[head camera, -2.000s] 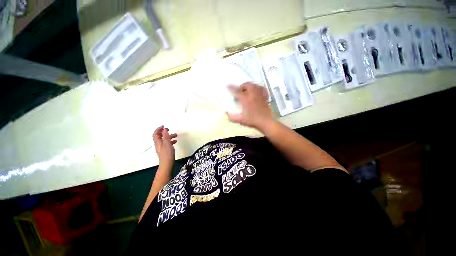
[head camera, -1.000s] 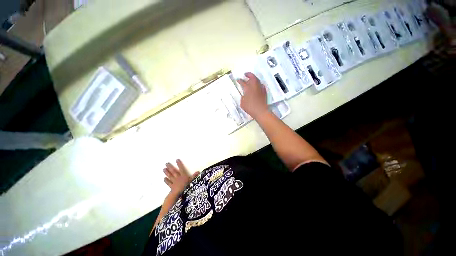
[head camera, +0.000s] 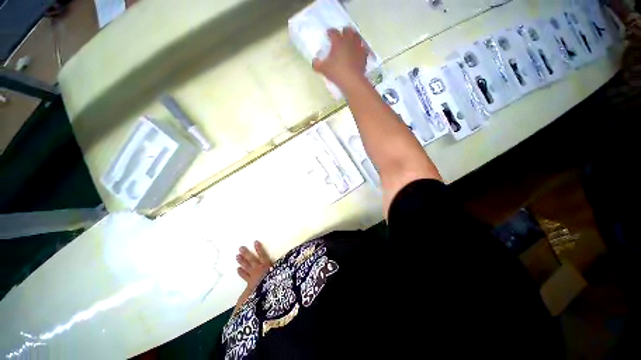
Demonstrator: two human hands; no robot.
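Note:
My right hand [head camera: 344, 58] is on a pale white tray-like piece [head camera: 316, 24] over the raised board; its fingers hold its near part, and its contents are unclear. My left hand [head camera: 253, 263] is at the table's near edge, fingers apart, holding nothing. A white sheet or shallow tray with faint lines [head camera: 336, 165] lies on the glare-washed table left of my right forearm. Another white piece [head camera: 356, 144] beside it is partly hidden by the forearm. The row of filled trays [head camera: 485, 84], with dark and round items, runs to the far right.
A stack of empty white trays [head camera: 151, 162] stands on the raised yellowish board [head camera: 239, 77] at left. A single grey stick [head camera: 185, 123] lies beside it. The board's raised edge crosses the table. Strong glare hides detail left of centre. A person's arm shows at top right.
My right hand has moved up and away from the tray row onto the raised board, where the white piece now shows under it. My left hand stays near the table edge.

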